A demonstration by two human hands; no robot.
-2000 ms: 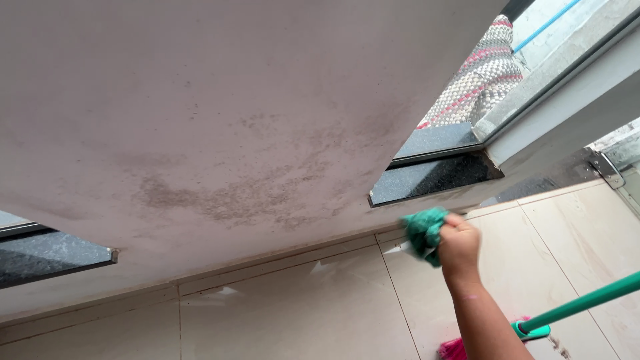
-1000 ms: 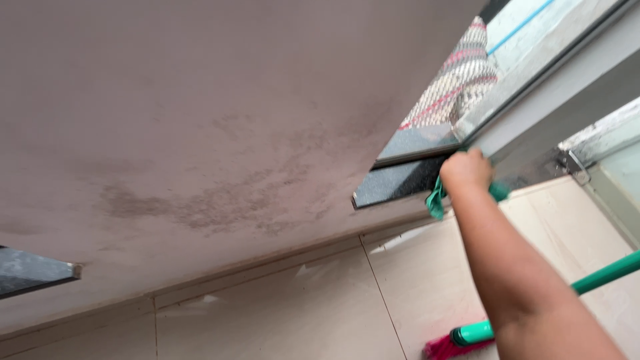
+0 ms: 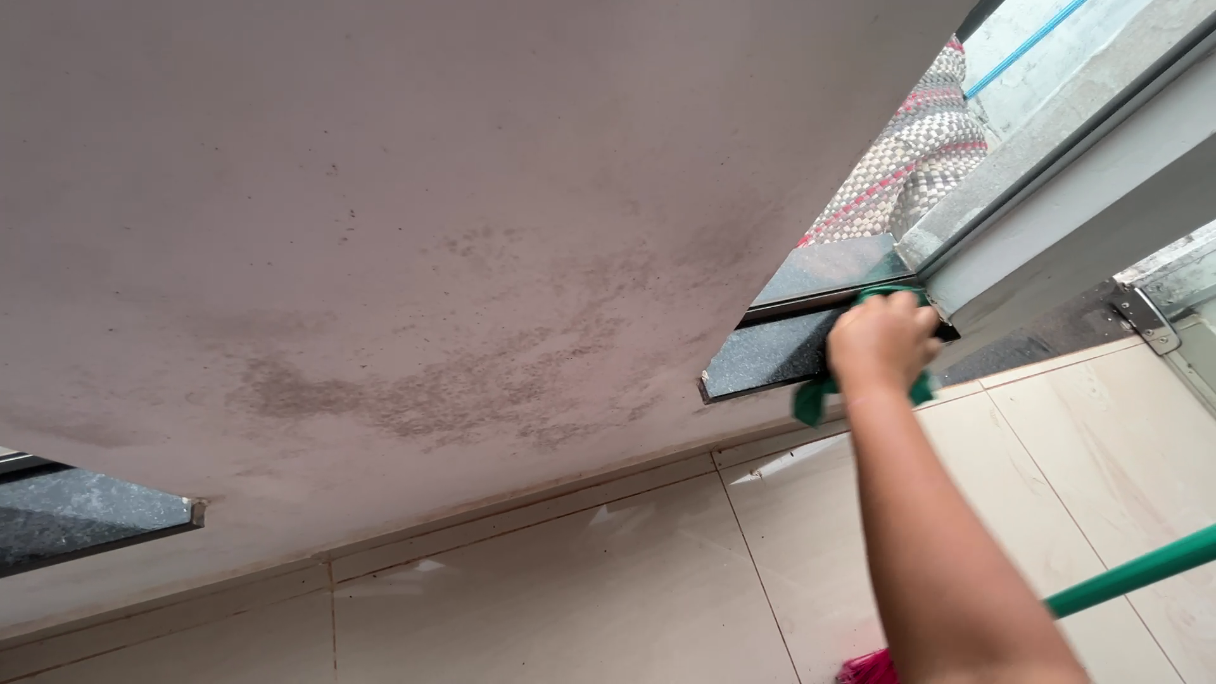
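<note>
My right hand is closed around a green cloth and presses it on the dark stone window sill, near the sill's right end. Parts of the cloth hang out below the fingers on both sides. Just above the hand runs the dark lower track of the window, with the pale frame rising to the right. The wall to the left is pinkish grey with brown stains low down. My left hand is out of view.
A green broom handle and pink bristles are at the lower right, over the tile floor. Outside the glass lies a woven checked textile. A second stone sill juts out at the left, and a metal fitting is at the far right.
Two seconds ago my right hand held the green cloth above the floor, below and right of the sill. One second ago it had reached the sill, and it is still there with the cloth.
</note>
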